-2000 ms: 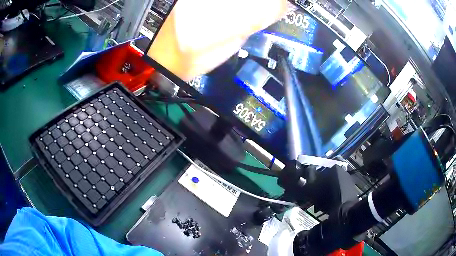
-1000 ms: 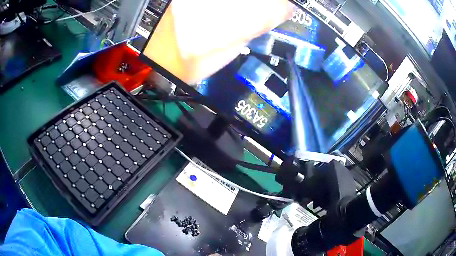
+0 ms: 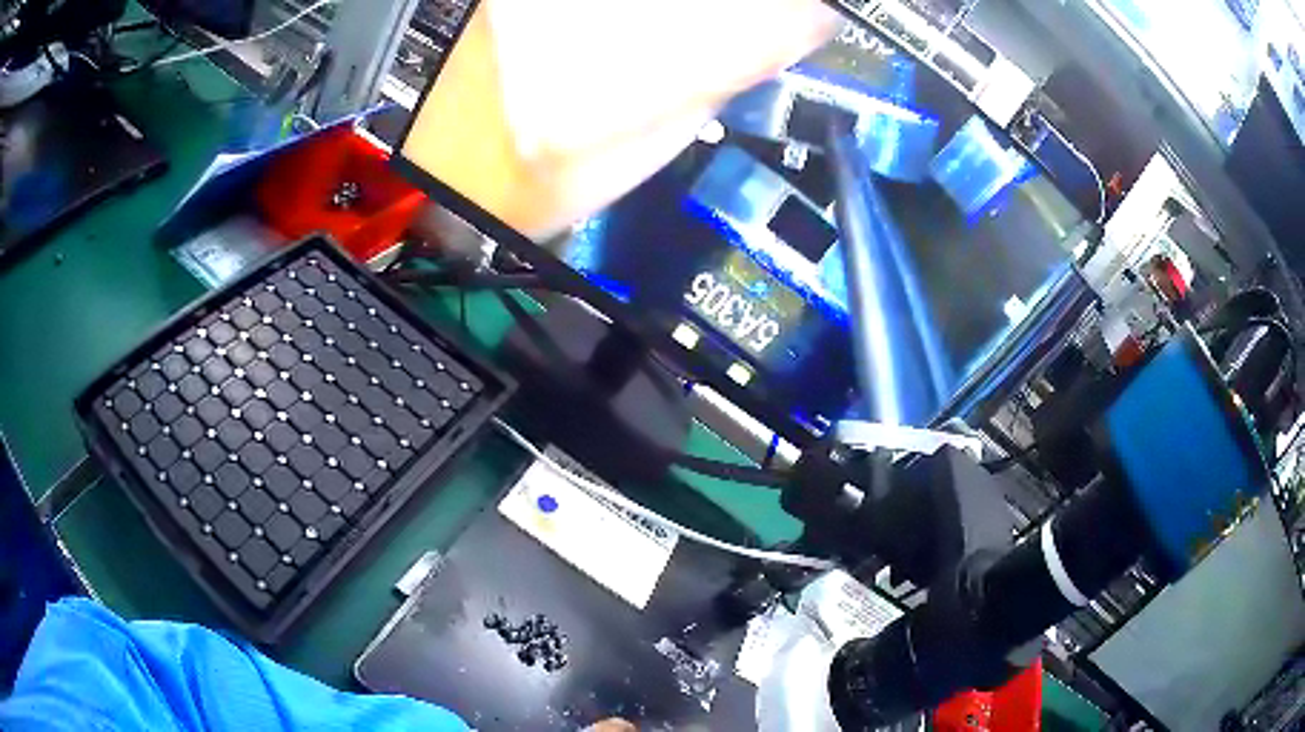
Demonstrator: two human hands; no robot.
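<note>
The monitor (image 3: 716,308) shows a large pale fingertip at left, blue-white parts with dark squares, one marked "5A305", and blurred metal tweezer prongs. The black microscope barrel (image 3: 945,629) with a blue top stands at right, its white ring light (image 3: 799,686) cut off by the bottom edge. A clump of small black parts (image 3: 530,642) lies on the dark mat (image 3: 458,629). A sliver of skin, seemingly my left hand (image 3: 610,725), shows at the bottom edge; its fingers and grip are hidden. My right hand is out of the picture.
A black tray with a pocket grid (image 3: 272,429) stands at left, with a red bin (image 3: 336,193) and blue folder (image 3: 243,179) behind. A label card (image 3: 590,536) and shiny scraps (image 3: 687,669) lie on the mat. A white cable crosses behind it. My blue sleeve (image 3: 186,679) fills the bottom left.
On the monitor, the parts and tweezer prongs have shifted slightly, and one marked part has turned a little. The whole view has shifted slightly. A sliver of skin shows at the bottom edge.
</note>
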